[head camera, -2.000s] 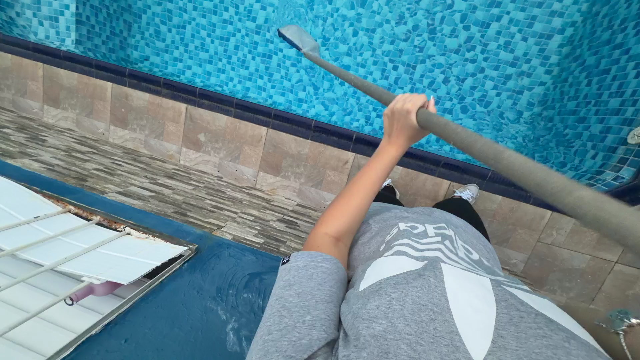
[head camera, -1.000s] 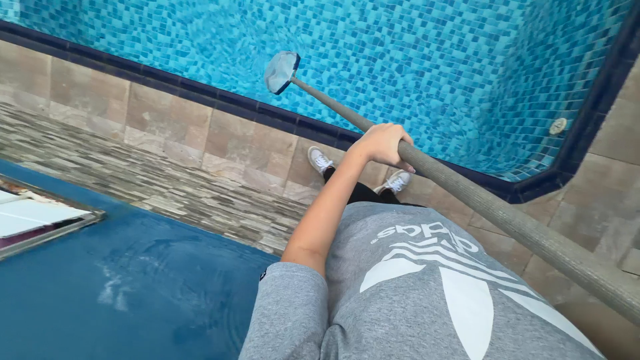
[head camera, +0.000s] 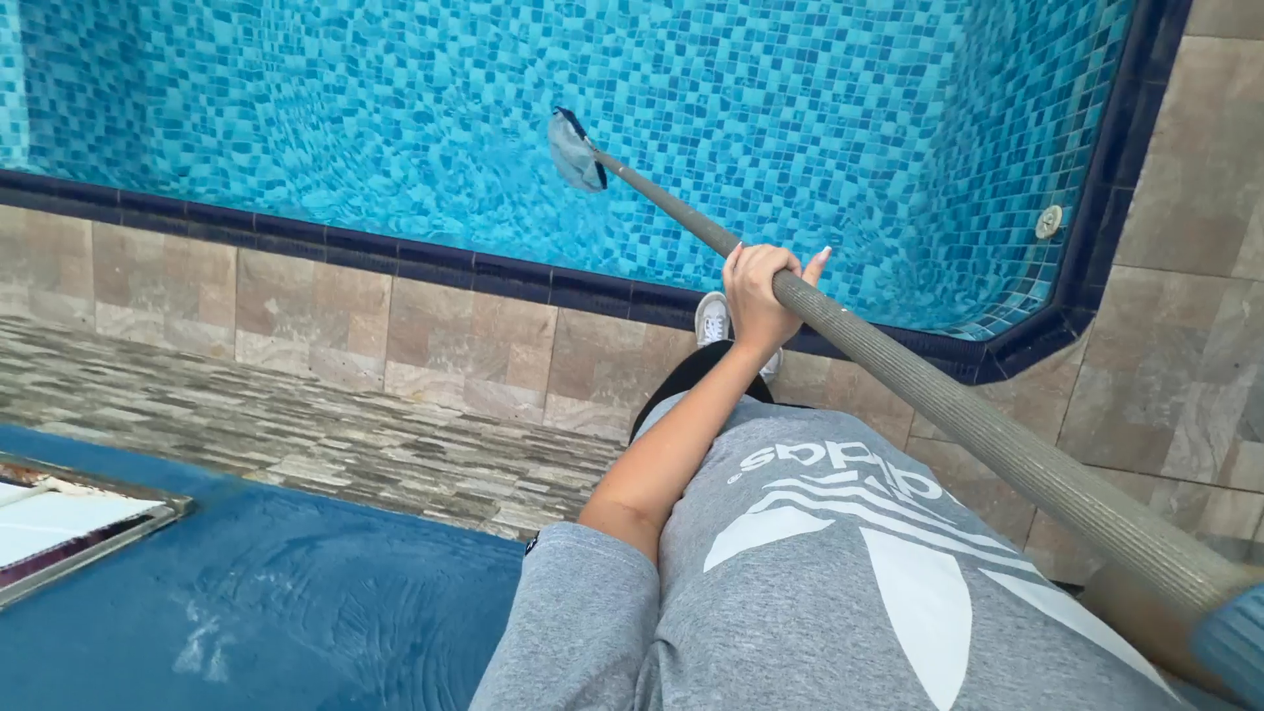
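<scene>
My left hand (head camera: 770, 291) is wrapped around a long grey ribbed pole (head camera: 918, 380), with the thumb raised off it. The pole runs from the lower right to a small pool skimmer net (head camera: 577, 150) with a dark rim and pale mesh. That net is over or in the blue-tiled swimming pool (head camera: 395, 128); its exact height at the water cannot be told. At the lower right, a blurred part of my right arm (head camera: 1136, 617) shows beneath the pole, near a blue part at the pole's end. My right hand is out of sight.
Dark blue coping (head camera: 434, 262) edges the pool, turning at a corner on the right. My white shoes (head camera: 713, 318) are beside it on stone-look tiles (head camera: 316, 306). A blue surface (head camera: 326, 602) and a metal-framed opening (head camera: 89, 533) lie at lower left.
The net now shows farther from the near coping than one second ago, and its mesh is turned differently. The left hand stays on the pole. The view has shifted along the pool towards its corner.
</scene>
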